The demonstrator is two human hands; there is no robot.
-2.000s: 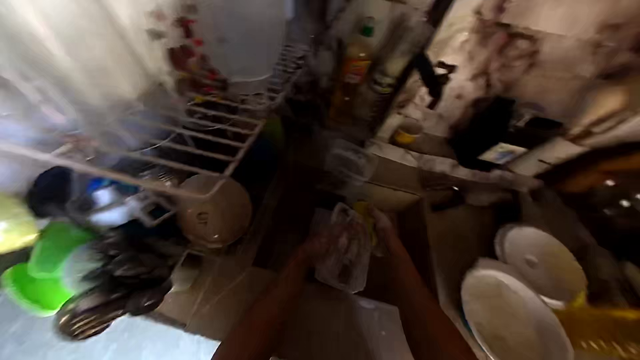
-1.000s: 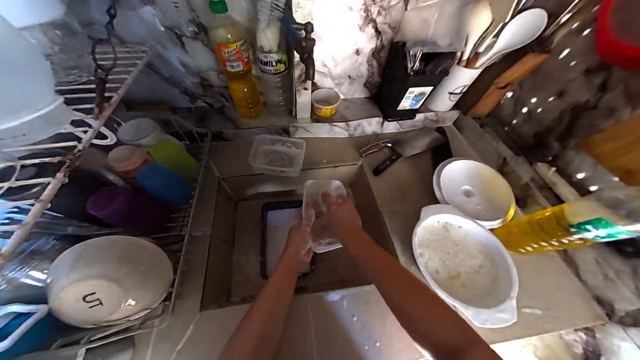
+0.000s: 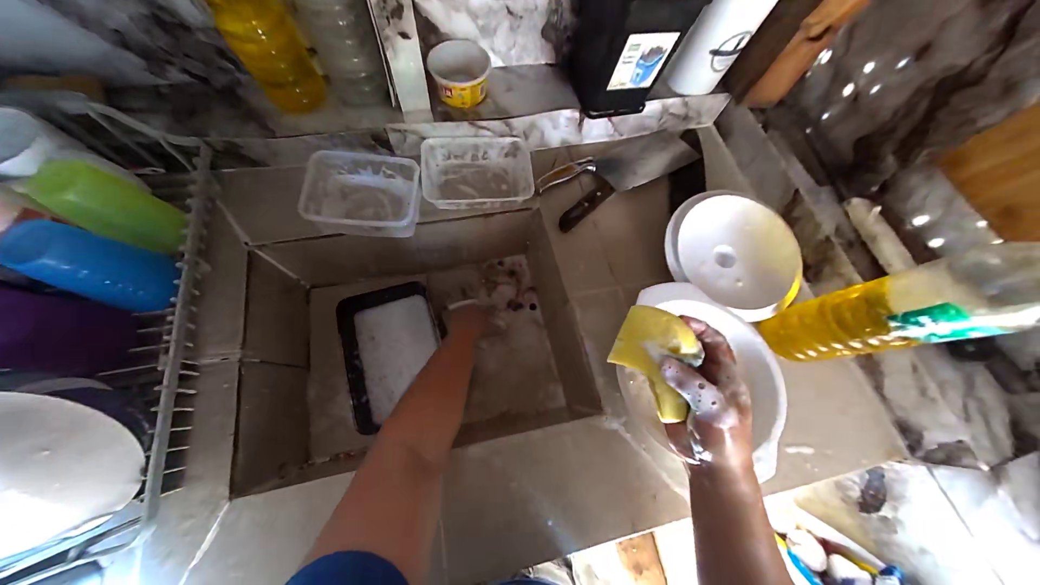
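Observation:
Soapy suds cover my right hand [image 3: 711, 394], which grips a yellow sponge [image 3: 654, 345] above a white bowl [image 3: 768, 406]. My left hand [image 3: 479, 317] reaches down into the tiled sink [image 3: 561, 325], beside a black-rimmed tray [image 3: 345, 349] of whitish, sudsy contents; its fingers are blurred, and whether they hold something cannot be told. Small scraps and foam [image 3: 516, 284] lie near that hand on the sink floor. Two clear plastic containers, one at left [image 3: 357, 195] and one at right [image 3: 478, 172], rest side by side on the sink's back ledge.
A cleaver [image 3: 642, 162] and a dark-handled knife [image 3: 587, 207] lie behind the sink. To the right are white lids [image 3: 739, 252] and a bottle of yellow liquid [image 3: 837, 321]. A wire dish rack [image 3: 175, 366] with colored cups borders the left side. A small tub [image 3: 461, 77] stands on the shelf.
Both hands held a clear container over the sink one second ago; now two containers sit on the back ledge. My right hand has moved right to the bowl and holds the sponge.

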